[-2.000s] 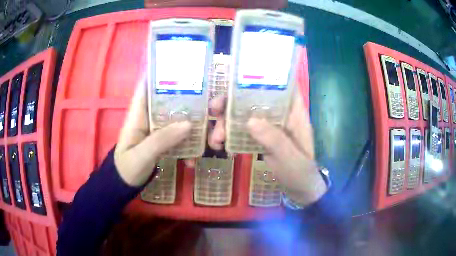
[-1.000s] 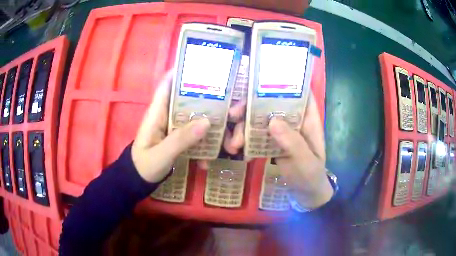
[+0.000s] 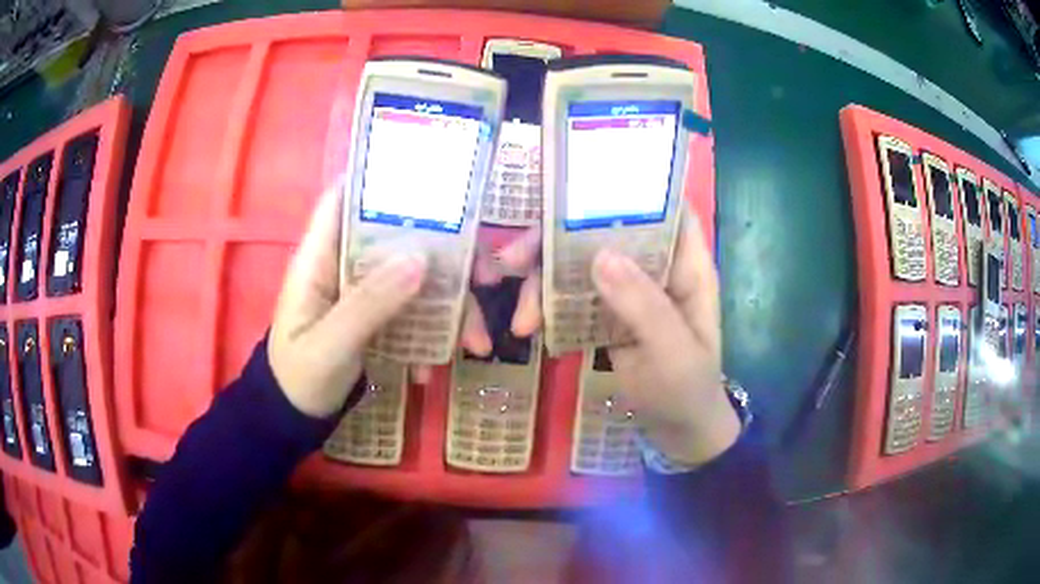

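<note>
My left hand (image 3: 342,302) holds a gold bar phone (image 3: 420,245) upright, face up, its thumb on the upper keypad. My right hand (image 3: 667,331) holds a second gold bar phone (image 3: 616,194) beside it, its thumb near the navigation key. Both screens are lit white with a blue edge and a pink strip at the top. The phones are apart, above a red phone tray (image 3: 188,268). Several gold phones lie face up in that tray, such as one at the bottom middle (image 3: 493,413); some are partly hidden by my hands.
A red tray (image 3: 872,451) of gold phones stands at right, with a glare spot on it. A black pen (image 3: 823,382) lies on the green bench. At left, another tray (image 3: 105,308) holds black-backed phones (image 3: 72,388). Another red tray (image 3: 68,530) shows below it. A brown box edge is at top.
The pink strip on both screens has gone from the bottom to the top. Both phones are slightly further apart than one second ago, and the view has shifted a little.
</note>
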